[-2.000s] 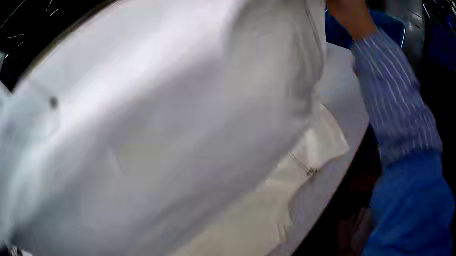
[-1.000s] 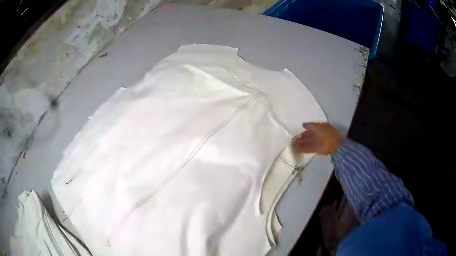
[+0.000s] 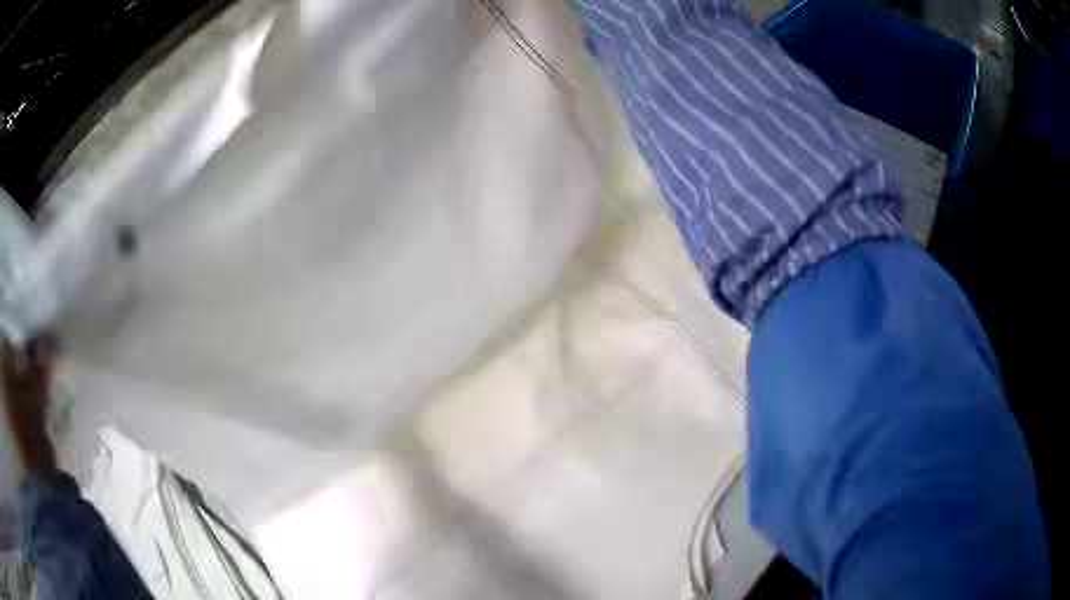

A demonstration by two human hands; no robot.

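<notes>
A large off-white back panel (image 3: 305, 246) is lifted and blurred across the upper left of the view, with paired seam lines near its top right. My left hand (image 3: 26, 393) is at the far left, small and blurred, closed on the panel's edge. My right hand is out of the picture past the top edge; only its striped sleeve cover and blue sleeve show. Below the raised panel, more off-white panels (image 3: 622, 410) lie on the table, with a double seam running down to the right.
Folded off-white pieces (image 3: 153, 504) with layered edges lie at the lower left. A blue bin (image 3: 886, 70) stands beyond the pale table (image 3: 909, 170) at the upper right. Dark floor shows along the right.
The panel surface is now raised and blurred instead of lying flat. My right arm has moved up and forward, taking the hand out of view. My left hand has appeared at the left.
</notes>
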